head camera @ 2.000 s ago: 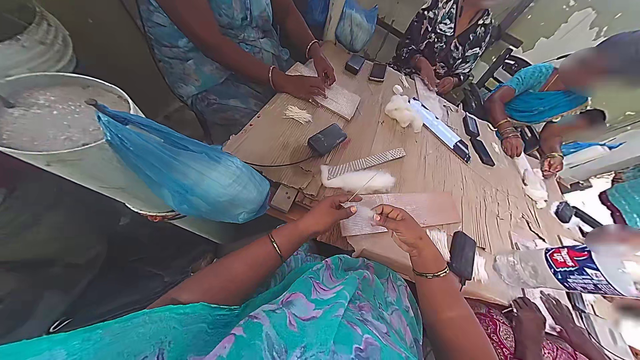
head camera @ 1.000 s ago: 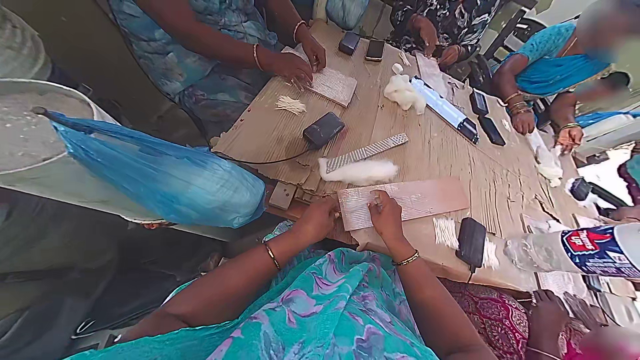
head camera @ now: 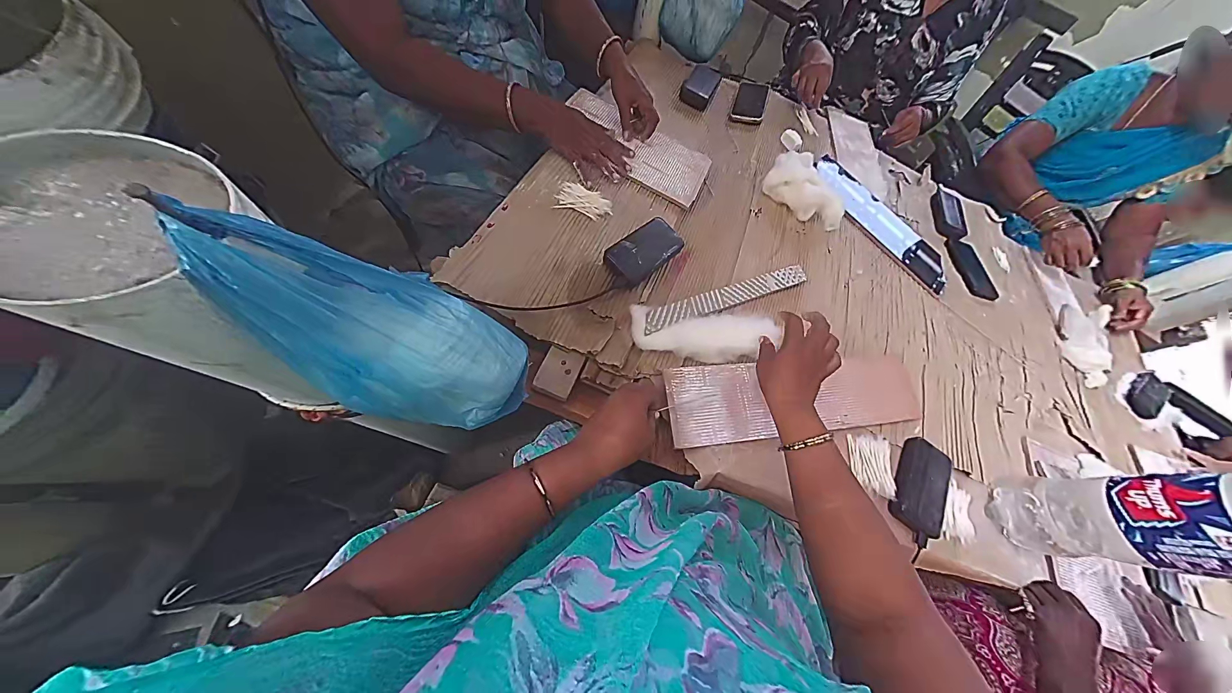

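Observation:
A ribbed, pinkish board (head camera: 871, 393) lies at the near edge of the wooden table in front of me. At the board's left end my left hand (head camera: 624, 420) is closed on a thin pale stick. My right hand (head camera: 799, 361) reaches over the board, its fingertips at the right end of a white cotton roll (head camera: 707, 337); whether they pinch the cotton is hard to tell. A patterned flat strip (head camera: 731, 296) lies along the cotton's far side. Right of my right forearm is a bundle of thin white wicks (head camera: 871, 464), beside a black box-shaped device (head camera: 921, 489).
A blue plastic bag (head camera: 385, 337) hangs from a large white bucket (head camera: 115, 231) at left. Across the table a person works on another ribbed board (head camera: 674, 166). Further back lie a cotton heap (head camera: 802, 188) and a lit device (head camera: 878, 217). A plastic bottle (head camera: 1068, 515) lies right; other people sit around.
My right hand has moved from the ribbed board to the end of the cotton roll. My left hand remains near the board's left end.

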